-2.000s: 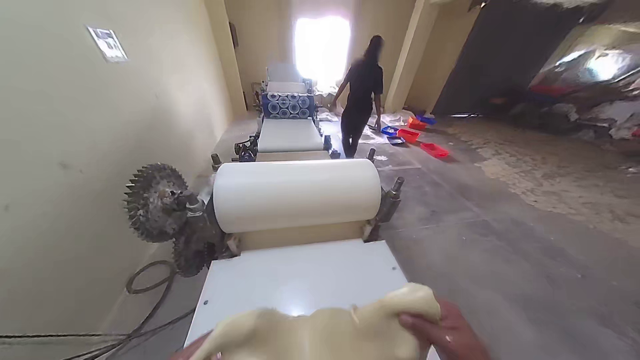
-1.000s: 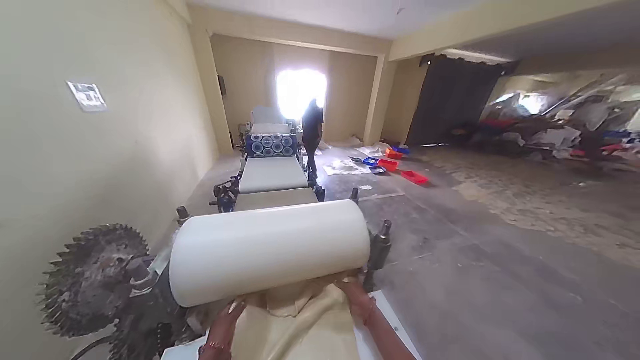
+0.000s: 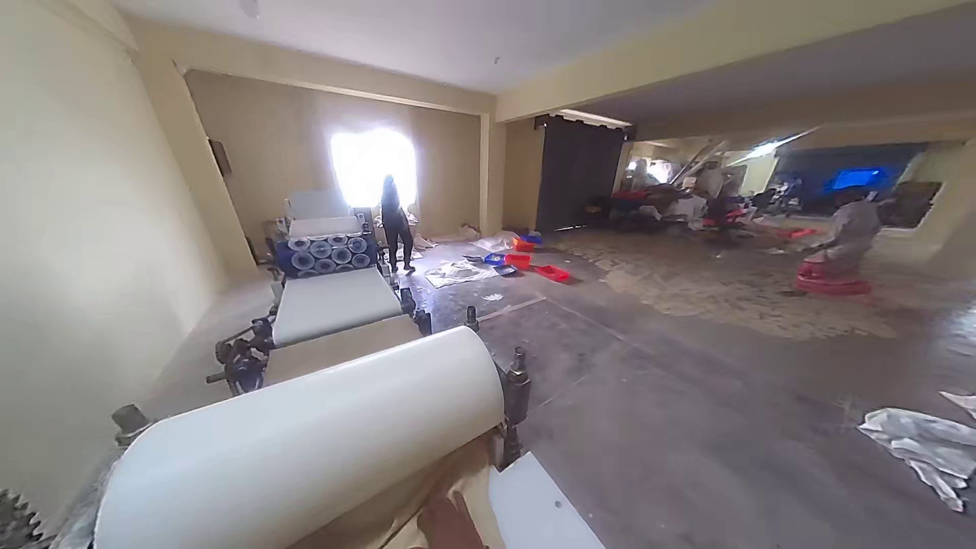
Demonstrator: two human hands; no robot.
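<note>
A large white roller [image 3: 305, 435] lies across the machine's near end. Below its front edge, a pale sheet of dough [image 3: 474, 488] rests on a white feed plate [image 3: 537, 503]. One hand of mine shows at the bottom edge, most likely my right hand [image 3: 451, 524], flat against the dough close to the roller with its fingers extended. My left hand is out of sight. Past the roller, a pale conveyor belt [image 3: 335, 303] runs toward a blue unit with several round rollers [image 3: 324, 254].
A toothed gear [image 3: 19, 518] sits at the lower left. Bolts [image 3: 517, 381] stand up beside the roller. A person [image 3: 395, 225] stands near the far window; another person [image 3: 842, 236] is at the right. Red trays [image 3: 553, 273] and a white cloth [image 3: 923, 450] lie on the floor.
Two seconds ago both hands held the dough over the feed plate; then they brought it to the roller. The left hand has gone out of view. The far person has moved toward the window.
</note>
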